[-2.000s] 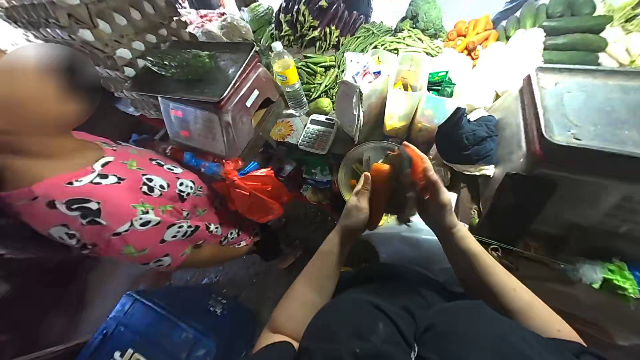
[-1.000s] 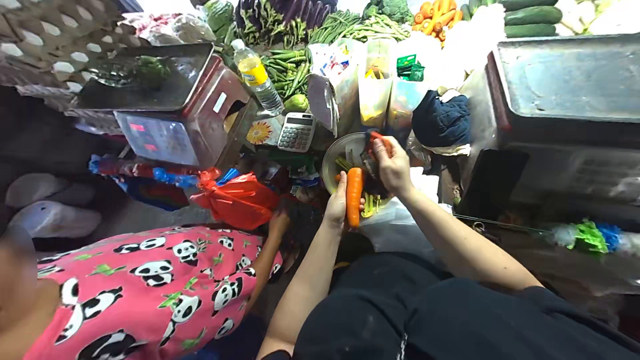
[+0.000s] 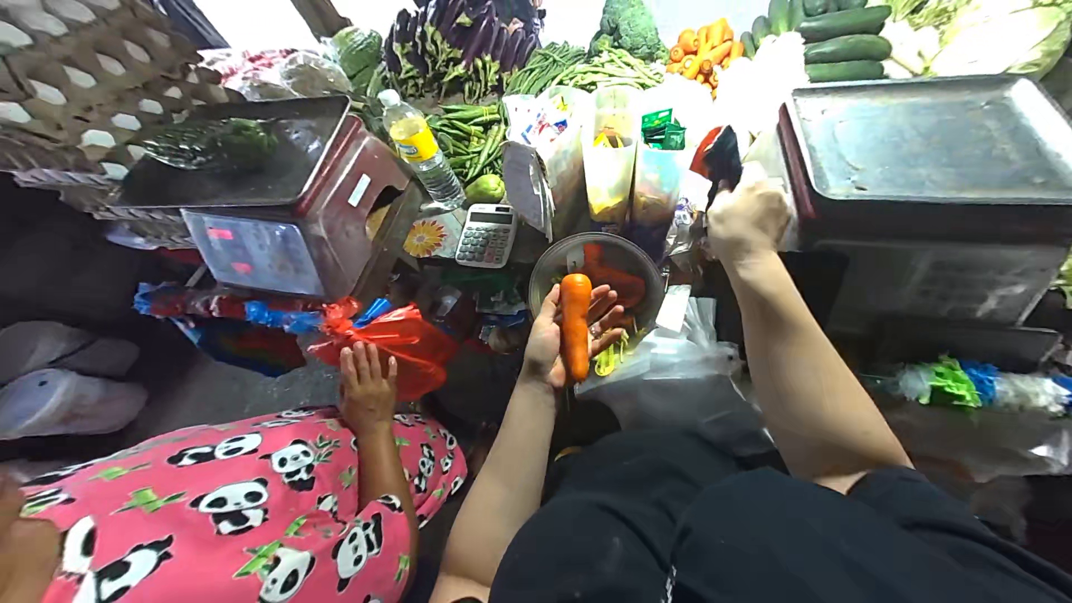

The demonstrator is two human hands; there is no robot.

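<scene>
A whole orange carrot (image 3: 575,327) lies on the palm of my left hand (image 3: 557,335), whose fingers are partly spread under it. Beneath and behind that hand is a round bowl (image 3: 548,260) with something red and some yellow-green scraps inside. My right hand (image 3: 748,209) is raised at the right, closed around a dark and red item (image 3: 717,155) that looks like cloth; its exact kind cannot be told. Thin clear plastic bags (image 3: 670,360) lie just right of the carrot.
A calculator (image 3: 487,235), a water bottle (image 3: 423,151) and upright plastic containers (image 3: 610,159) stand ahead. Scales with metal trays (image 3: 930,138) flank both sides. Carrots (image 3: 703,50), eggplants (image 3: 461,46) and cucumbers (image 3: 846,48) are piled behind. A person's hand (image 3: 368,385) rests by a red plastic bag (image 3: 410,343) at left.
My right hand has moved away from the carrot and bowl, forward and to the right. The carrot stays in my left hand. The neighbouring person's hand has come onto the red bag.
</scene>
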